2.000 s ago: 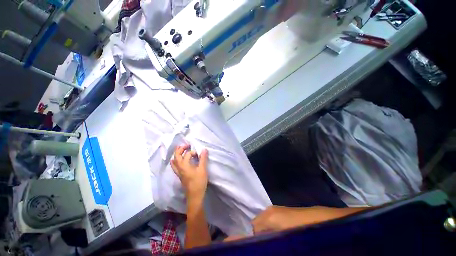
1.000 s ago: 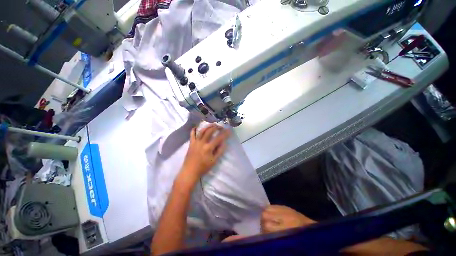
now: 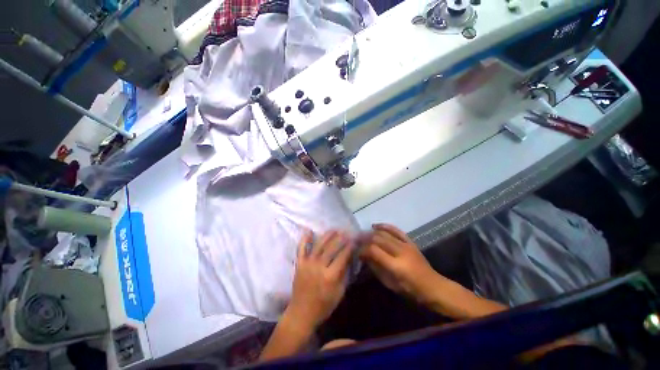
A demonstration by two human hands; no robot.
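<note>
The pale grey-white garment [image 3: 253, 238] lies on the table left of and under the head of the sewing machine [image 3: 405, 94]. Its right edge runs from the presser foot area [image 3: 340, 177] down to my hands. My left hand [image 3: 322, 267] lies on the cloth, its fingertips pinching the edge. My right hand [image 3: 394, 260] is close beside it, fingertips pinching the same edge at the table's front. The pinched bit of cloth is blurred. Red checked fabric [image 3: 235, 18] shows behind, at the top of the garment. The needle itself cannot be made out.
Red-handled snips [image 3: 561, 124] lie at the table's right end, near a tray with small tools [image 3: 604, 85]. A grey translucent bag [image 3: 543, 253] stands below the table at right. A neighbouring machine part with a round vent [image 3: 54, 307] and a thread cone [image 3: 76, 220] are at left.
My left hand has moved from near the presser foot down to the cloth's front edge. My right hand has moved up beside it. The lower part of the cloth now lies flatter and further left.
</note>
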